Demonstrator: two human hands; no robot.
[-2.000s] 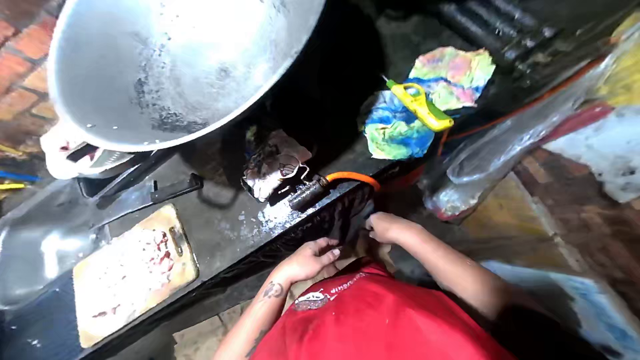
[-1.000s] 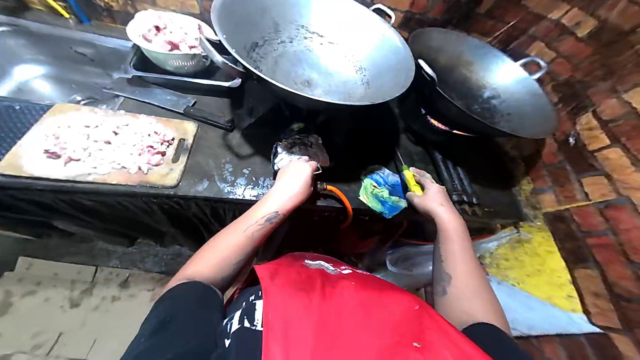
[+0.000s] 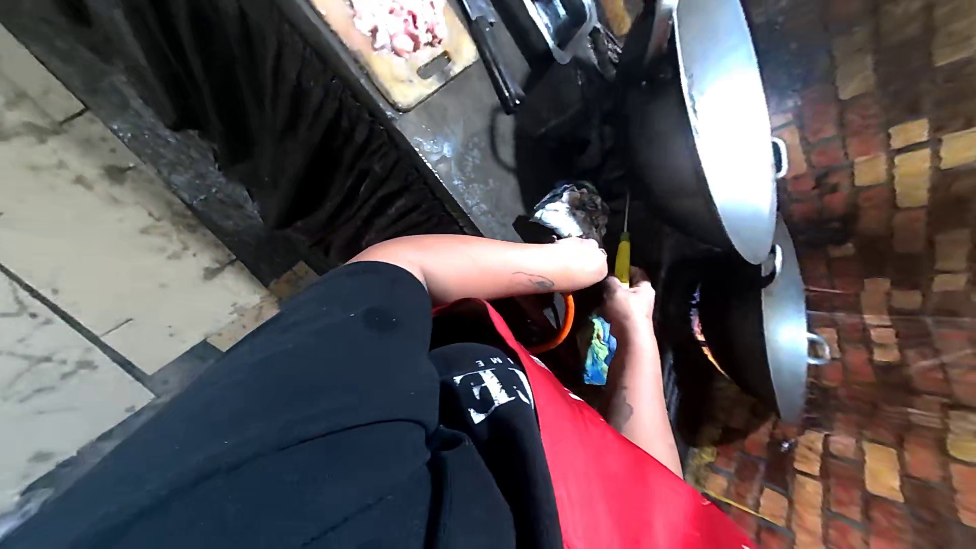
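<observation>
My right hand point(image 3: 631, 299) holds a yellow lighter with a long thin metal nozzle point(image 3: 624, 258), which points toward the dark space beside the large metal wok point(image 3: 728, 130). Close by, my left hand point(image 3: 583, 261) has its fingers curled at a foil-covered part point(image 3: 568, 213) on the counter edge; what they touch is hidden. An orange hose point(image 3: 566, 324) curves below my left wrist. Beside my right forearm lies a crumpled blue and green cloth point(image 3: 599, 351).
Cut raw meat point(image 3: 404, 27) lies on a cutting board point(image 3: 415, 88), with a black-handled knife point(image 3: 496, 65) alongside. A second wok point(image 3: 785, 328) stands beyond the first, flame point(image 3: 705, 335) showing beneath it. A brick wall point(image 3: 900, 305) rises behind the woks.
My right hand has moved from beside the cloth toward my left hand, with the lighter in it. Two seconds ago the lighter lay on the cloth. The view has turned strongly.
</observation>
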